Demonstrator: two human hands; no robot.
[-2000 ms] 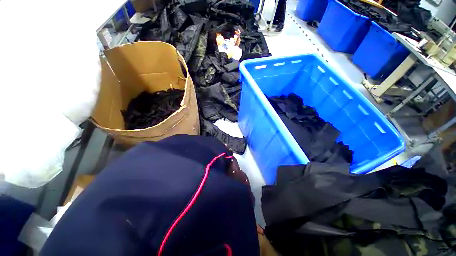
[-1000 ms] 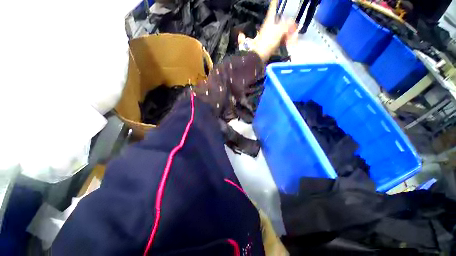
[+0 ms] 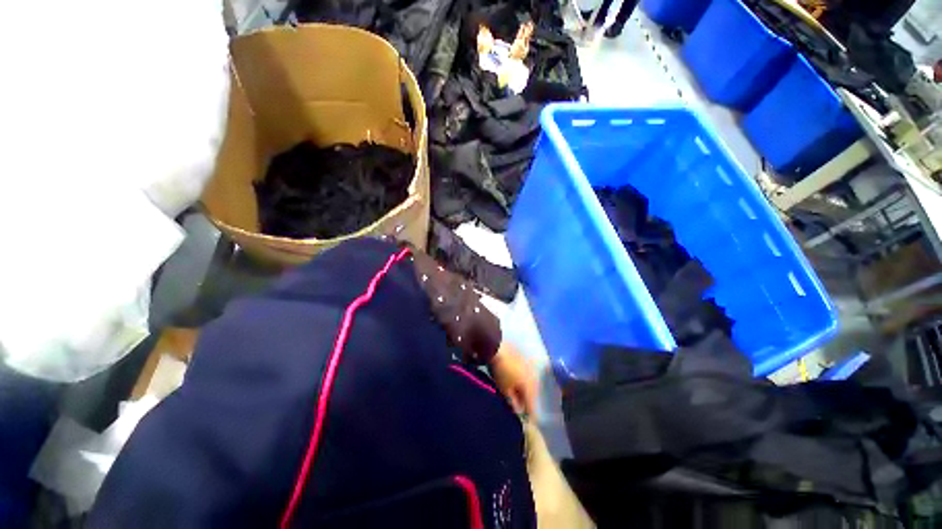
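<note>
My left hand [image 3: 516, 380] shows small and blurred at the lower middle, below a dark dotted sleeve, beside a tan surface. Its fingers point down and I cannot tell whether it holds anything. My right hand is not in view. A large heap of black cloth pieces [image 3: 713, 413] lies at the lower right, in front of the blue plastic bin [image 3: 589, 269]. The open bin holds black pieces. My navy jacket with red piping fills the lower left.
A round open cardboard box [image 3: 310, 93] with small black pieces stands at upper left, beside a big white sack [image 3: 93, 186]. Black cloth [image 3: 465, 134] is heaped on the floor behind. More blue bins [image 3: 795, 114] and a table stand at upper right.
One second ago my left hand was stretched out above the floor heap, fingers spread. It has come back down near my body. The view has shifted slightly.
</note>
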